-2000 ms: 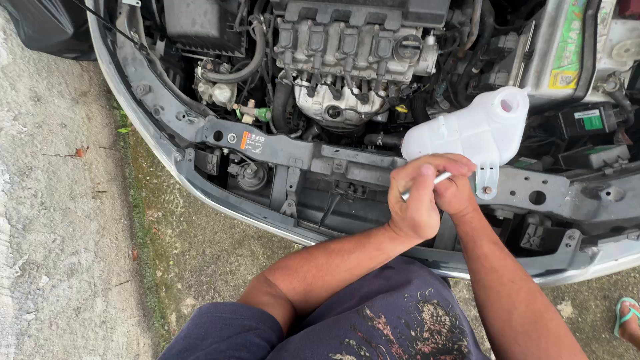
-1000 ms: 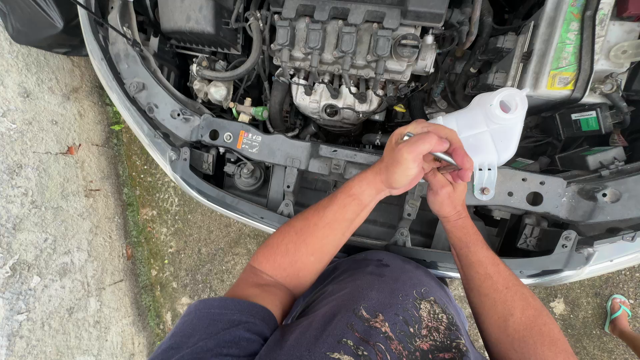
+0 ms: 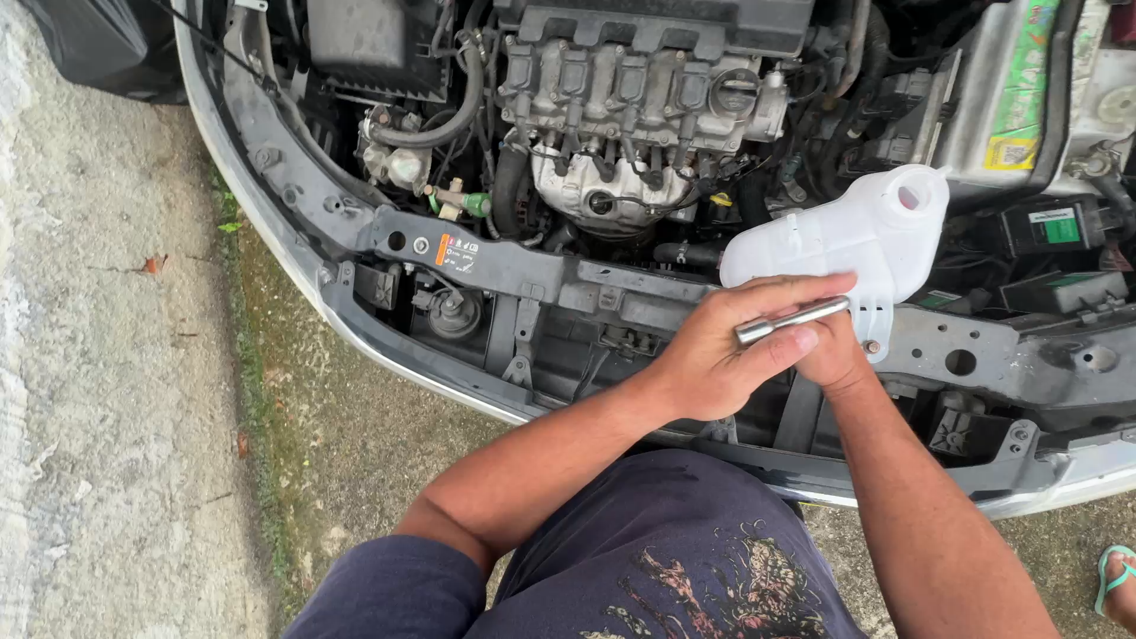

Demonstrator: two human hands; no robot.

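A white translucent plastic reservoir (image 3: 830, 235) with an uncapped round neck sits above the radiator support. A bolt (image 3: 872, 347) is in the slotted tab at its lower edge. My left hand (image 3: 723, 351) has a shiny metal tool with a socket-like end (image 3: 794, 321) between its thumb and fingers, just left of the tab. Close behind lies my right hand (image 3: 832, 351), below the reservoir and near the tool's far end; its fingers are largely hidden by my left hand, so its grip does not show.
The engine (image 3: 621, 98) fills the upper middle of the bay. The radiator support (image 3: 648, 288) crosses in front, with the bumper edge (image 3: 426, 377) nearer me. A battery (image 3: 994, 98) is at upper right, a black bag (image 3: 115, 44) at upper left. A person's sandaled foot (image 3: 1118, 581) shows at lower right.
My left hand has turned and its fingers have straightened over my right hand. The metal tool's angle has changed; it now slants up to the right. The reservoir has stayed in place.
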